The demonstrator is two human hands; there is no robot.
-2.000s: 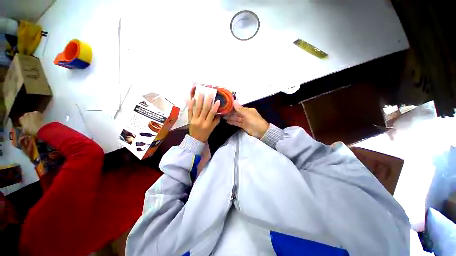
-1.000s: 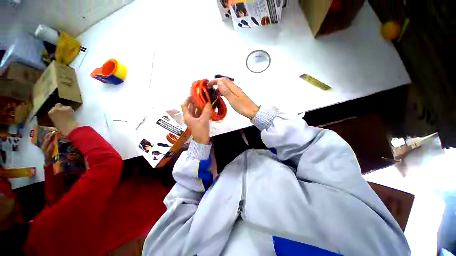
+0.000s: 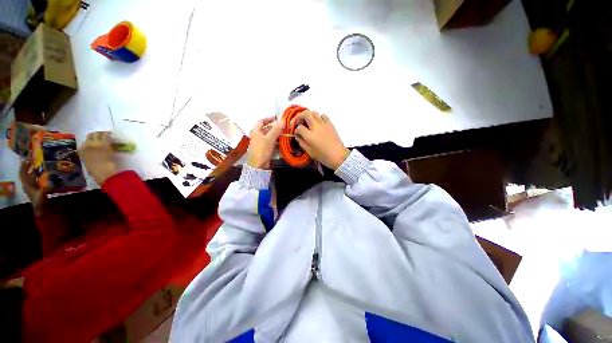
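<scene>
An orange coiled cable (image 3: 293,151) is held upright at the table's front edge, between my two hands. My left hand (image 3: 264,141) grips its left side, with fingertips near a thin pale band around the coil. My right hand (image 3: 321,139) has its fingers on the coil's right side and inner part. A small black part (image 3: 298,90) lies on the table just behind the coil. A printed retail box (image 3: 205,153) with an orange side lies to the left of my left hand, its flap up.
The white table (image 3: 268,40) bears a clear tape roll (image 3: 355,52), a yellow strip (image 3: 431,96), a blue and yellow tape dispenser (image 3: 125,43) and brown cartons (image 3: 54,63). A person in red (image 3: 134,221) at the left handles an orange-black box (image 3: 62,161). Thin strings lie left.
The coil was partly under a pale piece, then was opened out in both hands, and now sits narrower between them. The view has shifted. The co-worker's hand has moved right of their box.
</scene>
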